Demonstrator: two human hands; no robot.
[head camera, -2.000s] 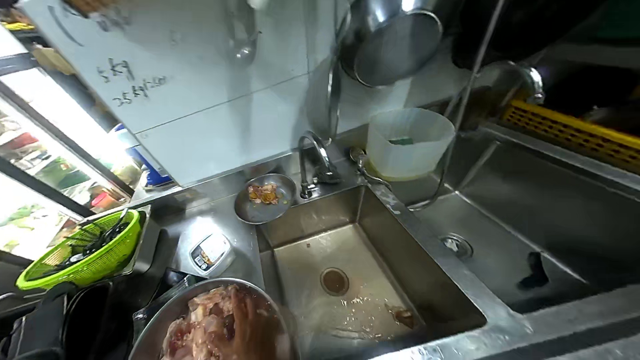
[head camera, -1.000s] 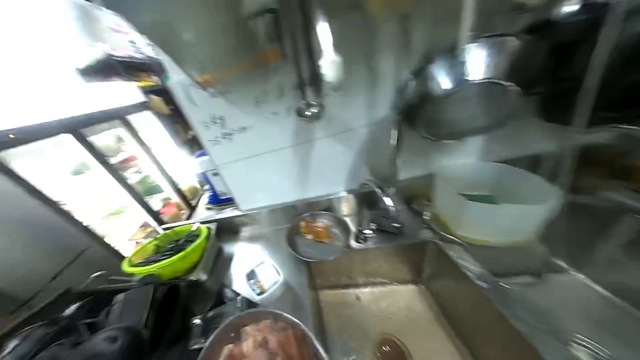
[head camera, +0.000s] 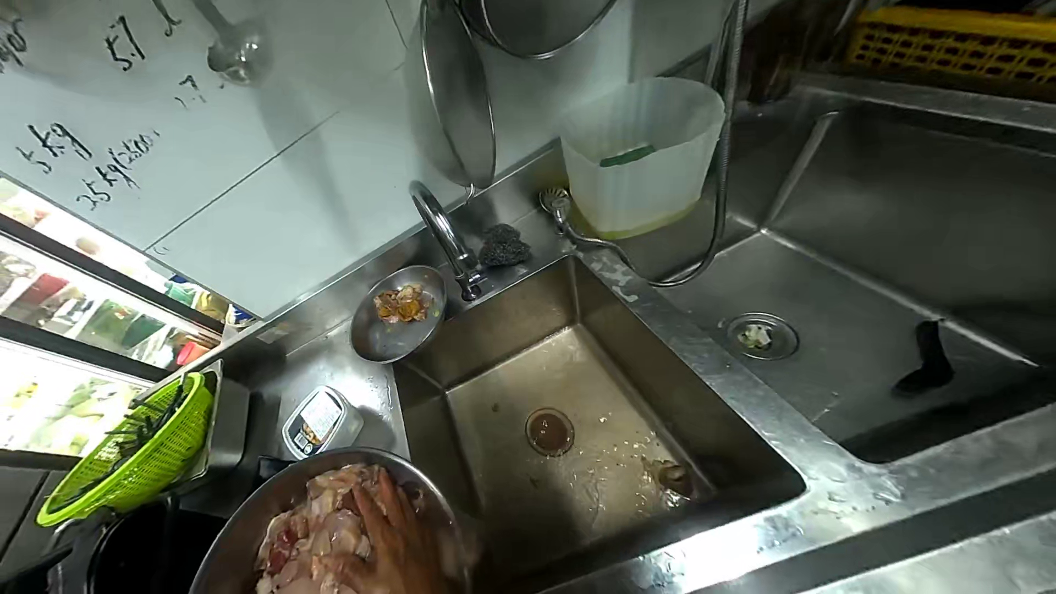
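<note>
Raw meat pieces, which look like chicken (head camera: 309, 536), fill a round metal bowl (head camera: 235, 528) at the lower left, beside the sink. One bare hand, seemingly my right hand (head camera: 392, 532), lies on the meat at the bowl's right side with its fingers spread; whether it grips a piece is hidden. My left hand is not in view. Just behind the bowl stands a small plastic tub with a label (head camera: 322, 421). A small metal dish (head camera: 388, 338) with orange-brown scraps (head camera: 402, 304) sits at the sink's back left corner, near the faucet (head camera: 445, 235).
The sink basin (head camera: 511, 379) holds bits of debris around its drain. A scouring pad (head camera: 503, 246) and spray head (head camera: 555, 200) lie behind it. A translucent container (head camera: 639, 181), second sink (head camera: 874, 247), yellow crate (head camera: 957, 41) and green basket (head camera: 140, 470) stand around.
The view swung left, then back right and down. Now the hand shows in the bowl on the meat, as it did two seconds ago.
</note>
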